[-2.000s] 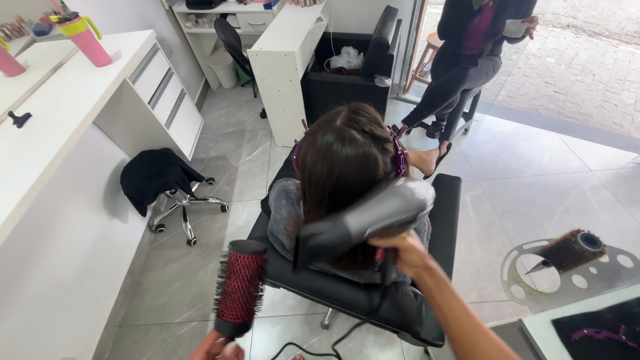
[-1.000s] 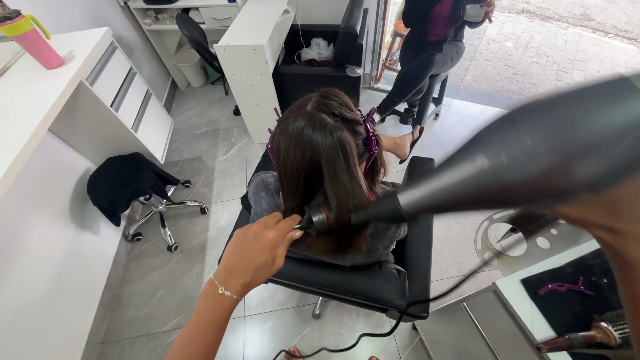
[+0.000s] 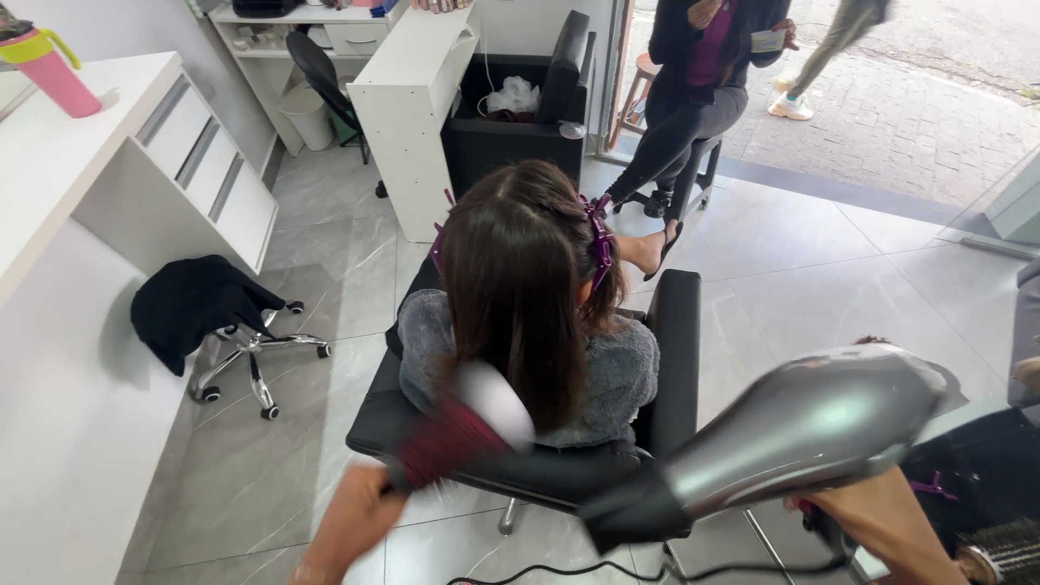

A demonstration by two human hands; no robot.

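My left hand (image 3: 355,513) grips a round hairbrush (image 3: 455,439) with dark red bristles, blurred by motion, just behind the lower hair ends. In my right hand (image 3: 873,520) is a grey hair dryer (image 3: 804,422), its black nozzle (image 3: 634,508) pointing left and a little down, near the brush. Before me sits a person in a grey fuzzy top with long dark hair (image 3: 520,301), seen from behind. Purple hair clips (image 3: 600,236) hold sections at both sides of the head. Whether any hair touches the brush cannot be told.
The person sits in a black salon chair (image 3: 678,349). A black cord (image 3: 569,571) runs low in front. Another round brush (image 3: 1003,561) and a purple clip (image 3: 933,486) lie at lower right. Another person (image 3: 691,97) sits by the doorway. A wheeled stool (image 3: 256,345) stands left.
The brush was at the hair ends by the nozzle one second ago; now it is lower, with more of its barrel showing. The dryer has moved down and its nozzle is away from the hair.
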